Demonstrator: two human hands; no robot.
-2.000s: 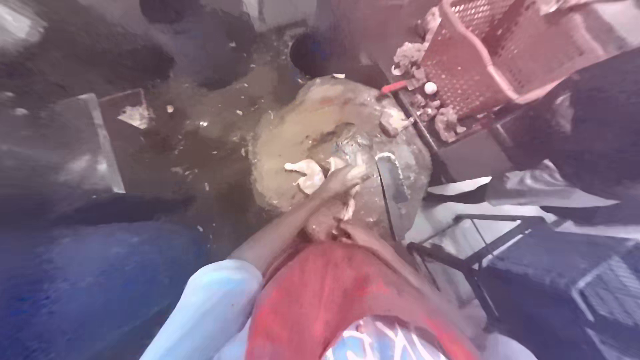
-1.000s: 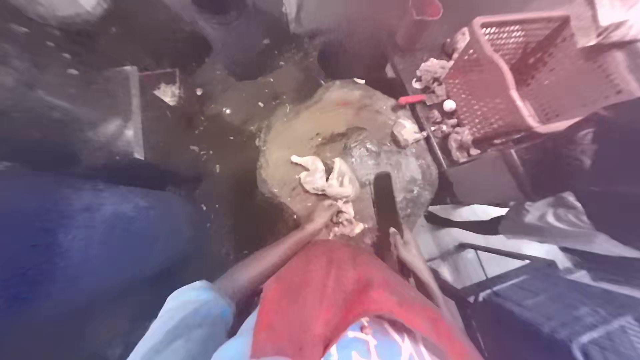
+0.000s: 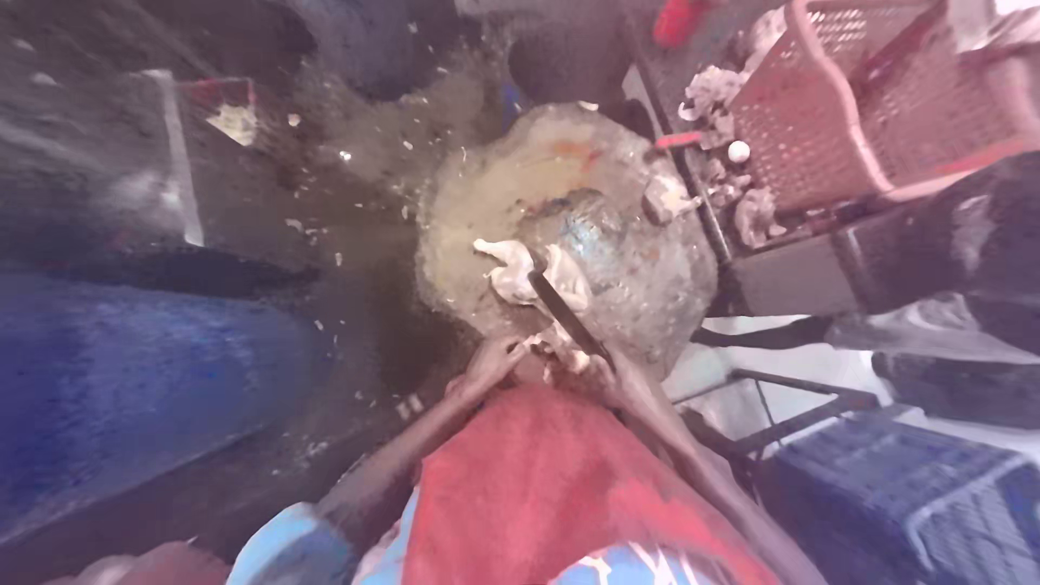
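A round chopping block [image 3: 496,195] stands before me with pieces of raw poultry on it. A leg piece [image 3: 513,272] lies near its middle, beside another pale piece [image 3: 569,280]. My left hand [image 3: 500,357] is at the block's near edge, its fingers on a smaller raw meat piece [image 3: 561,351]. My right hand [image 3: 609,370] is closed around the handle end of a dark-bladed knife [image 3: 565,315], whose blade points forward and left over the meat. The handle is hidden by the hand. A further meat piece [image 3: 668,197] lies at the block's right side.
A pink perforated plastic basket [image 3: 800,106] stands at the upper right, with meat scraps [image 3: 711,89] and a small white round thing [image 3: 738,152] beside it. A large blue surface [image 3: 146,390] fills the lower left. At the lower right is a blue crate [image 3: 894,463].
The knife, lying along the block's right part a second ago with my right hand near its near end, is now in that hand and over the meat. My left hand stays at the near meat piece.
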